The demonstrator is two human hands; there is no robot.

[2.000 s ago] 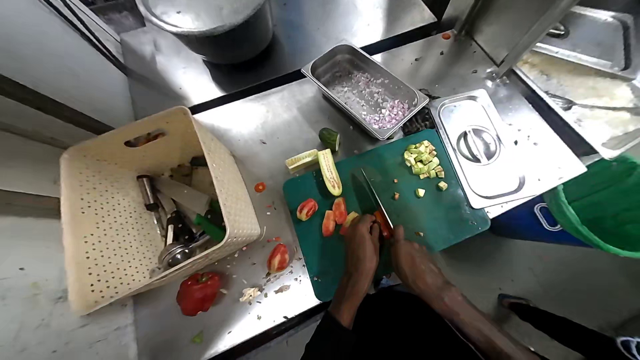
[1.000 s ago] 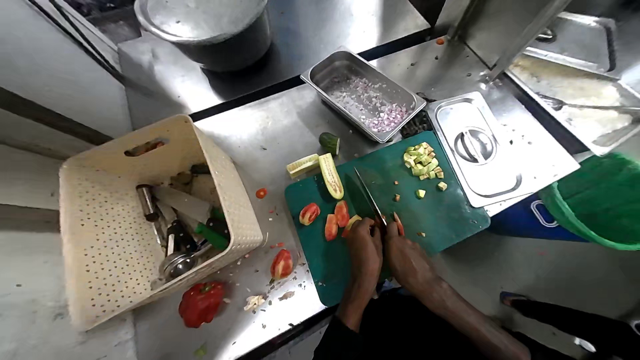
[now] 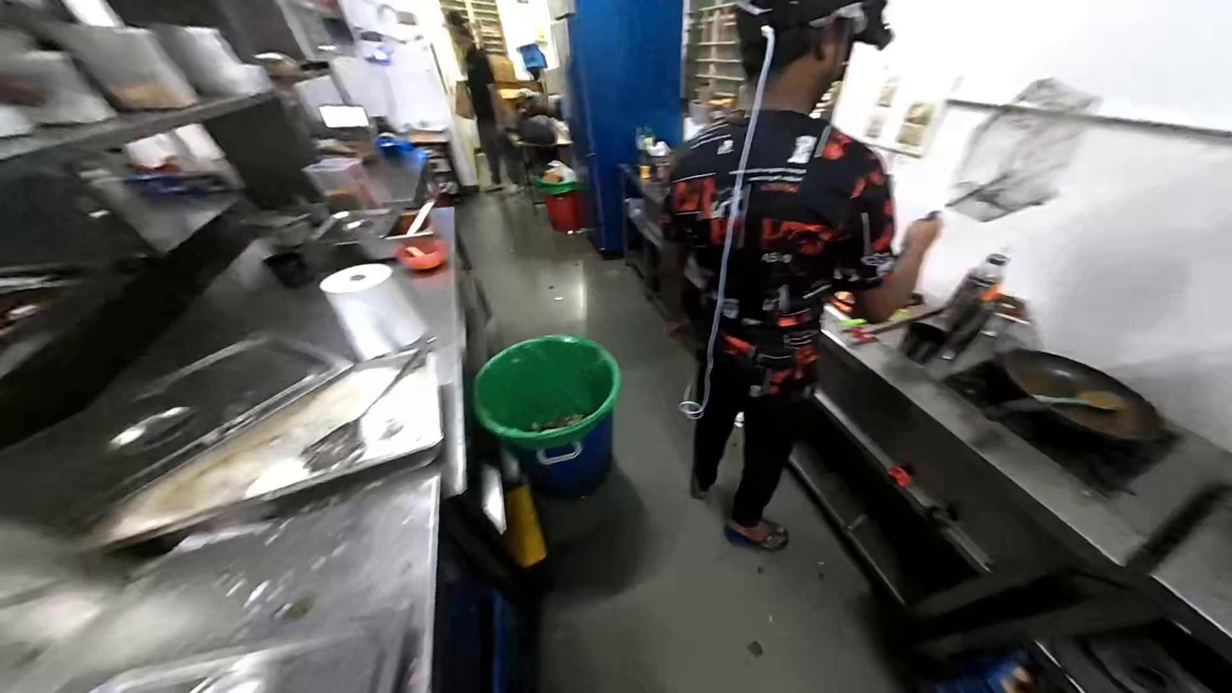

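Note:
Neither my left hand nor my right hand shows in the head view; what they hold cannot be seen. The cutting board and the knife are out of view too. At the left, a steel tray [image 3: 385,423] with a pale residue lies on the steel counter [image 3: 375,539], a wire skimmer [image 3: 337,445] resting in it. Behind the tray stands a large white roll [image 3: 371,308]. A bin with a green rim [image 3: 547,438] stands on the floor beside the counter. On the stove at the right sits a dark frying pan [image 3: 1078,395] with a utensil and some food in it.
A co-worker [image 3: 780,250] stands in the aisle facing the stove counter [image 3: 1020,462] at the right. Beyond are a blue pillar [image 3: 616,115], a red bin [image 3: 563,207] and another person [image 3: 481,96]. An orange bowl [image 3: 422,253] sits near the left counter's edge.
The view has swung far up and to the right, from the board to the aisle. My hands, the green board, the knife and the cut vegetables have left the view.

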